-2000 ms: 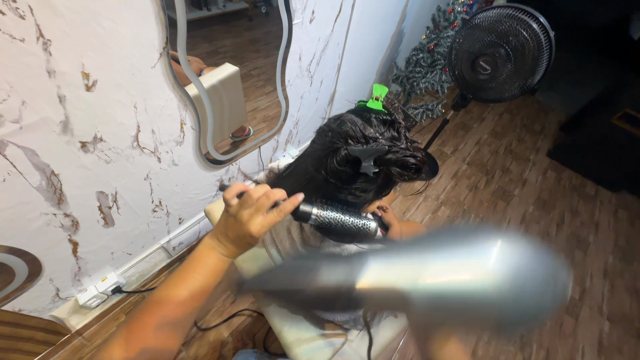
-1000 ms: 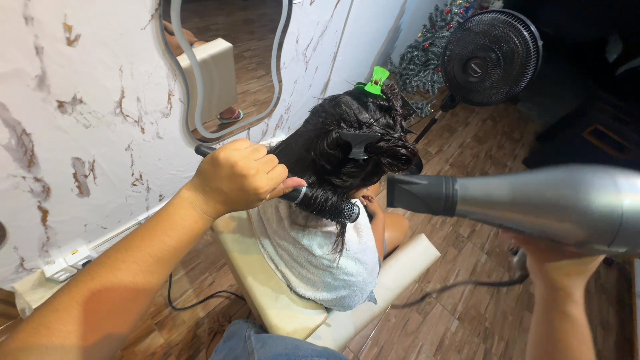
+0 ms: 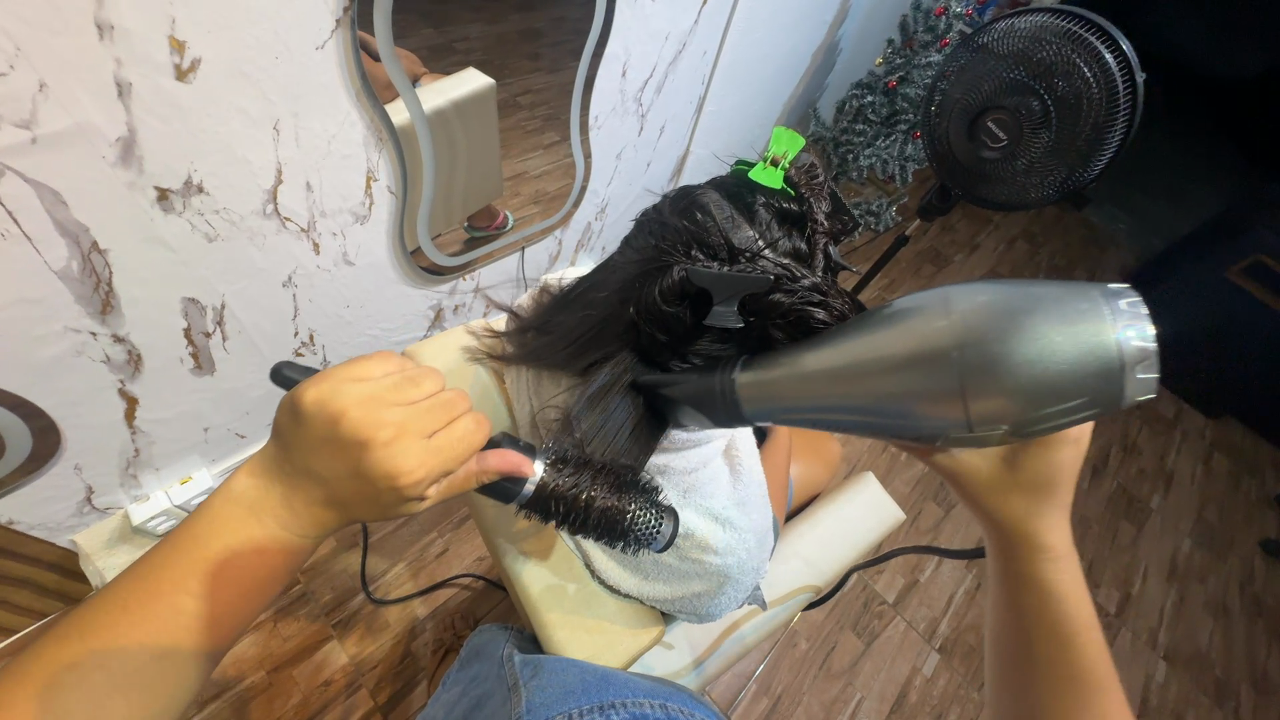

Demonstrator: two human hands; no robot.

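Note:
My left hand (image 3: 375, 440) grips the black handle of a round metal-barrelled hairbrush (image 3: 600, 498); a section of dark hair reaches its bristles. My right hand (image 3: 1000, 470) holds a grey hair dryer (image 3: 940, 365) from below, its handle and my fingers largely hidden. The dryer's black nozzle (image 3: 690, 397) points left, against or just over the hair above the brush. The seated person's dark hair (image 3: 640, 290) is partly pinned up with a black clip (image 3: 730, 295) and a green clip (image 3: 775, 160). A pale towel (image 3: 700, 540) covers the person's shoulders.
The person sits on a cream padded chair (image 3: 590, 610). A wavy-edged mirror (image 3: 530, 120) hangs on the marbled wall at upper left. A black fan (image 3: 1030, 110) stands at upper right beside a decorated Christmas tree (image 3: 885, 110). Cords run near the chair, one by the wall outlet (image 3: 170, 500).
The dryer nozzle has moved left, from beside the head onto the hair near the brush. The brush is now lower, below the hair's main mass, and loose strands spread to the left.

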